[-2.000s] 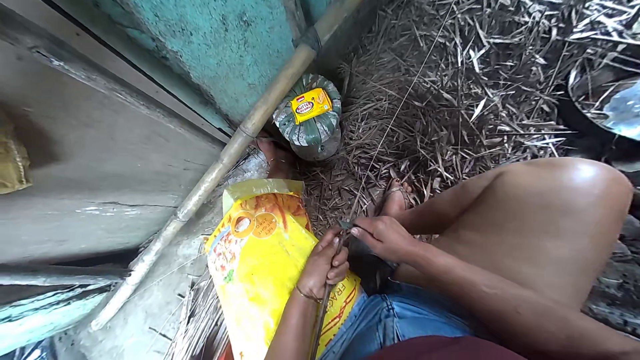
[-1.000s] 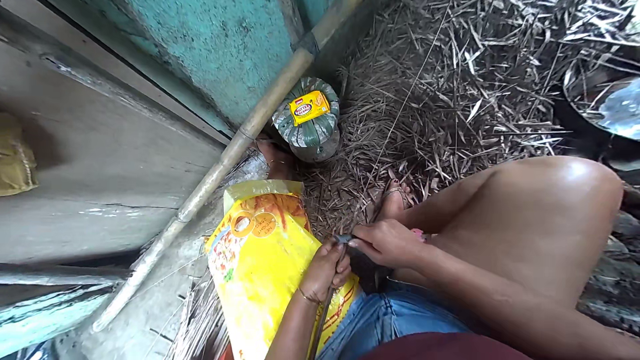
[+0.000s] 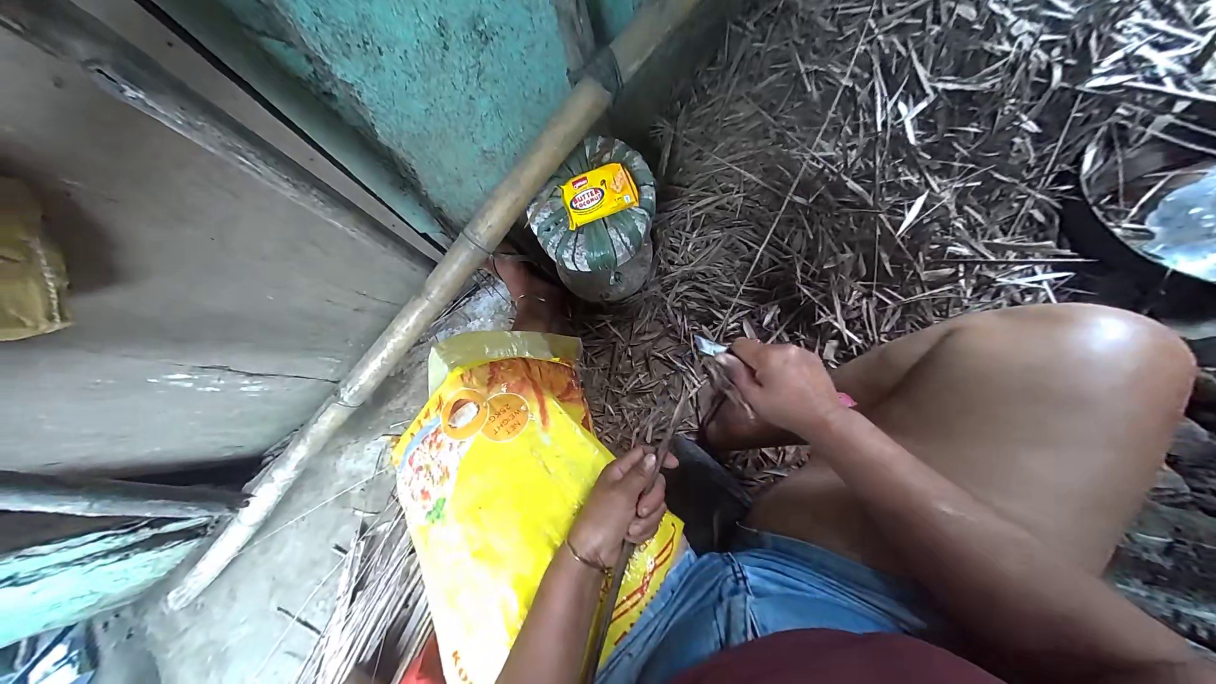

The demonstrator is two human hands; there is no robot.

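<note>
Near the middle of the view my left hand [image 3: 619, 508] is closed around a thin, dark leaf stalk or strip [image 3: 616, 594], which runs down past my forearm and sticks out above the fist. To its right, my right hand [image 3: 784, 385] grips a small knife, whose short pale blade [image 3: 710, 347] points up and left; the handle is hidden in the fingers. The two hands are apart. Over my thigh lies a yellow printed plastic sack [image 3: 503, 503], under my left hand and forearm.
A yellow biscuit packet [image 3: 600, 195] rests on a green-and-white striped pumpkin [image 3: 598, 247]. A bamboo pole [image 3: 456, 266] leans diagonally along the wall. Dry leaf strips [image 3: 912, 171] litter the ground. At the right edge is a dark round pan [image 3: 1107, 218]; thin sticks [image 3: 366, 598] lie beside the sack.
My right hand has moved away from my left, where the two were together at the strip. The knife blade now shows clearly. My left hand keeps its hold.
</note>
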